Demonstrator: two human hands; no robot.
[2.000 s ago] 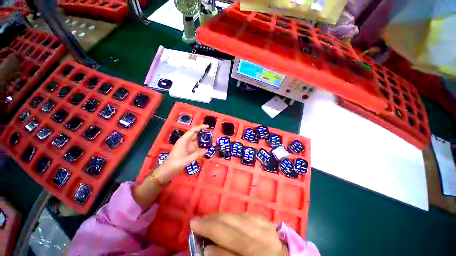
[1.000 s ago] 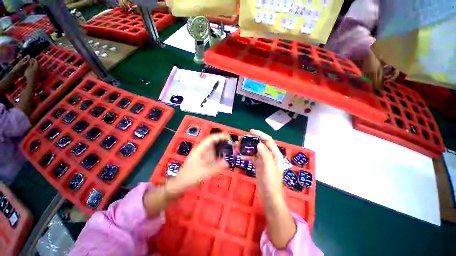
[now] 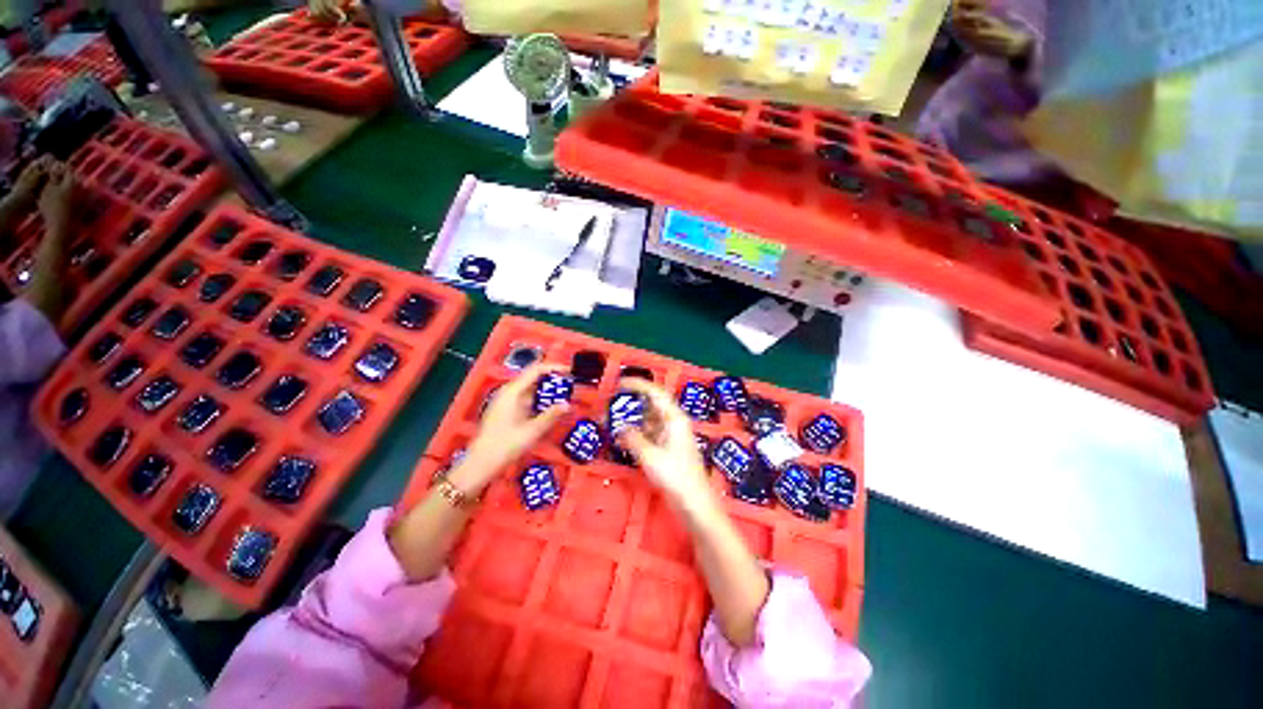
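The red working tray lies in front of me. Lit smartwatch units with blue-white screens crowd its upper half, some overlapping; the near pockets I can see hold no units. My left hand grips a lit watch unit between thumb and fingers over the tray's upper left. My right hand grips another lit watch unit just right of it. Two lit units lie below and between the hands. My fingers hide parts of the pockets behind.
A tilted left tray holds dark watches. Behind are paper sheets with a pen, a small fan, and an instrument under a raised tray. A white sheet lies right. Other people's hands show at upper left and upper right.
One second ago the right hand held up a dark-screened unit; now it holds a lit one lower and further left. The left hand has moved left and up, with a lit unit in its fingers.
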